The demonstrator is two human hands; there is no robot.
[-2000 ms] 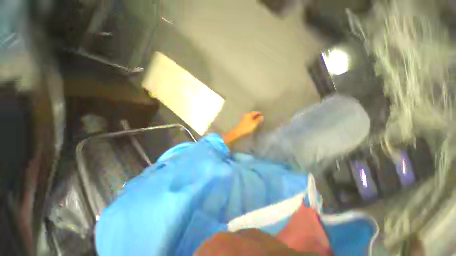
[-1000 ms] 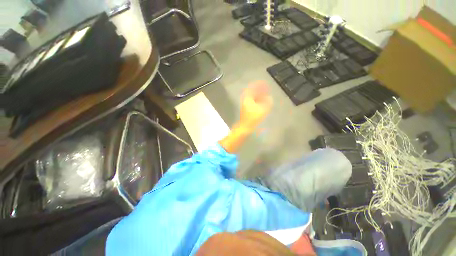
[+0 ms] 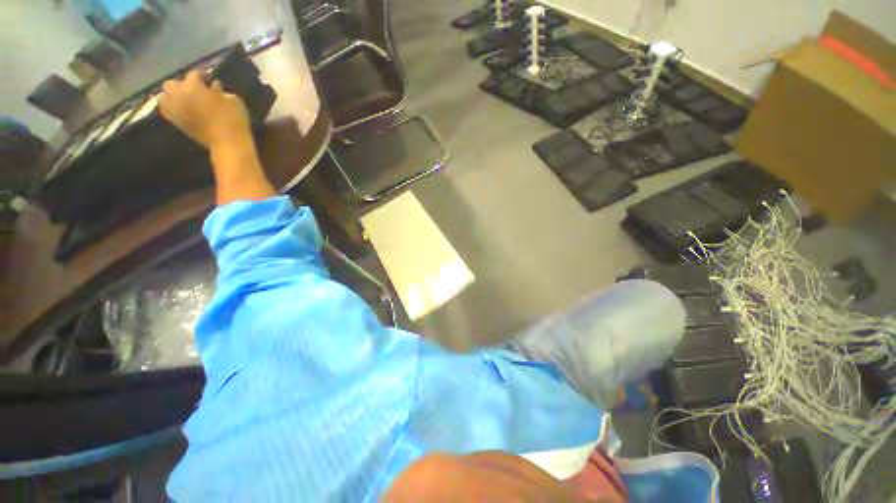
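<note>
My left hand (image 3: 208,110) is at the upper left, at the end of the blue sleeve. Its fingers are curled over the upper edge of a black device tray (image 3: 118,172), one of several stacked on the curved table. The fingertips are partly hidden against the trays. My right hand is not in view. White USB cables (image 3: 801,334) lie in a tangled mass over black trays at the right. One handheld unit (image 3: 763,483) with a small lit purple-white mark shows at the lower right.
The curved table edge (image 3: 319,147) and metal-frame chairs (image 3: 393,157) stand left and above. A pale board (image 3: 418,257) lies near my coat. Black trays (image 3: 585,169) with white cable stands cover the floor toward the wall, near a cardboard box (image 3: 820,128). My knee is at centre right.
My left hand has moved from above the floor near the pale board to the upper left, onto the stacked trays. The sleeve now stretches toward the table.
</note>
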